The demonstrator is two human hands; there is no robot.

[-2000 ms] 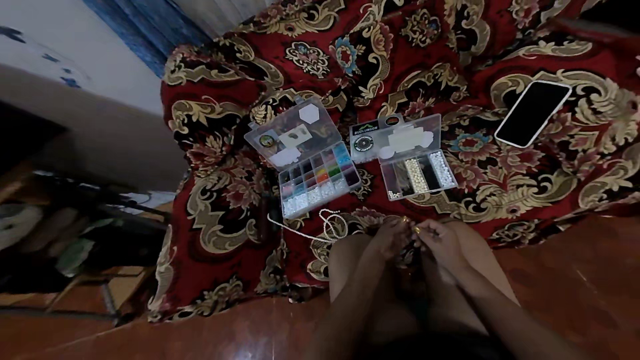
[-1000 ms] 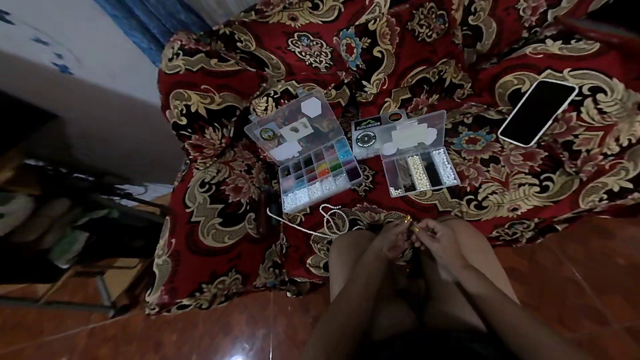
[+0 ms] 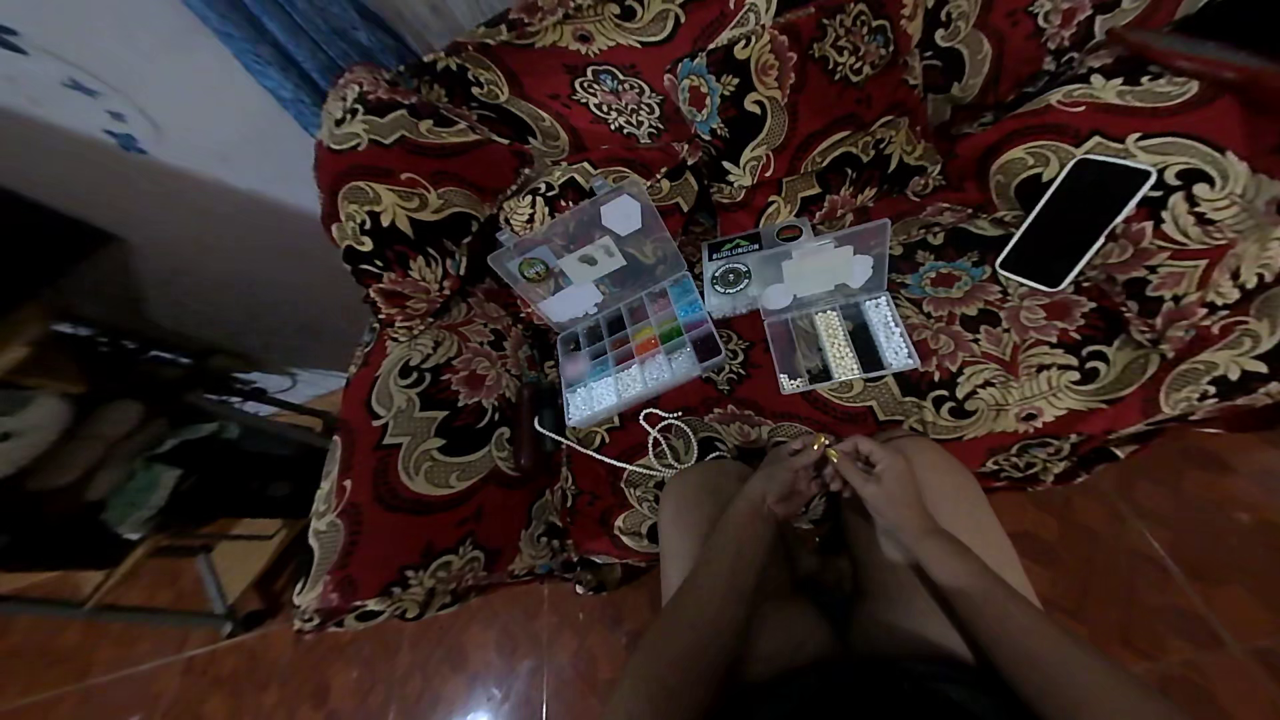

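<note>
My left hand (image 3: 790, 478) and my right hand (image 3: 872, 480) meet above my lap, fingertips pinched close together. Small gold-coloured pieces (image 3: 826, 449) show between the fingertips of both hands; their exact kind is too small to tell. Up and left of my hands lies an open plastic bead organizer (image 3: 640, 345) with beads of many colours in its compartments. A smaller open plastic bead box (image 3: 842, 345) sits just beyond my hands, holding cream and white beads and dark items. A string of cream beads (image 3: 610, 461) curls on the cloth left of my left hand.
A red, black and gold patterned cloth (image 3: 440, 250) covers the seat under the boxes. At the right lies a white-edged smartphone (image 3: 1078, 222), screen dark. A dark reddish object (image 3: 526, 430) lies left of the organizer. A low rack (image 3: 215, 580) stands on the tiled floor at the left.
</note>
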